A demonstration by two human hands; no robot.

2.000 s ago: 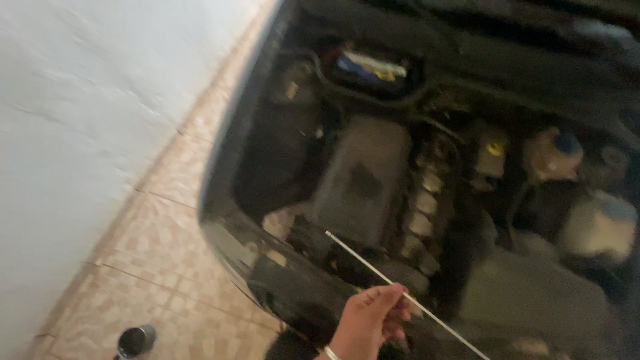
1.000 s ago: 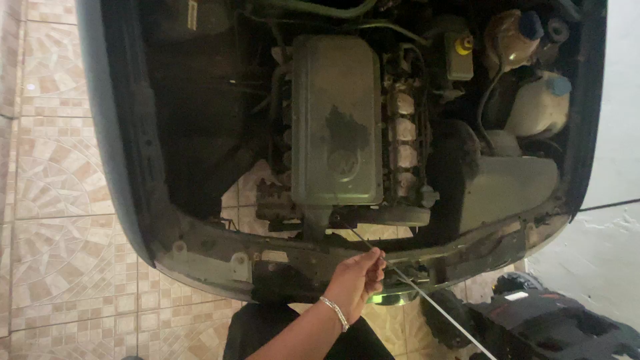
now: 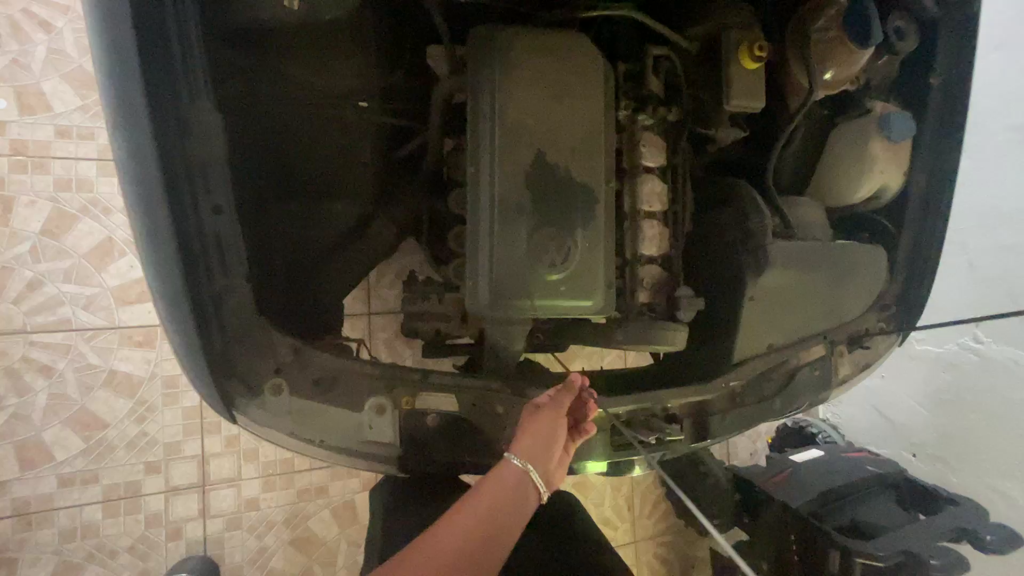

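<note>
My left hand (image 3: 556, 420), with a chain bracelet at the wrist, pinches a long thin rod (image 3: 680, 498) between thumb and fingers over the car's front crossmember (image 3: 320, 408). The rod slants from the lower right edge up to the hand. Its thin far end goes on past my fingertips to the front of the engine, below the engine cover (image 3: 540, 176); whether its tip sits in anything cannot be told. My right hand is out of view.
Right of the engine are a reservoir with a yellow cap (image 3: 744, 76) and a pale one with a blue cap (image 3: 860, 160). A dark rod (image 3: 968, 322) crosses the right fender. A black wheeled object (image 3: 864, 504) stands at lower right on the tiled floor (image 3: 104, 416).
The view has swung and come closer over the engine bay. The rod's far end, free in the air two seconds ago, now points down at the engine's front. My left hand keeps its pinch.
</note>
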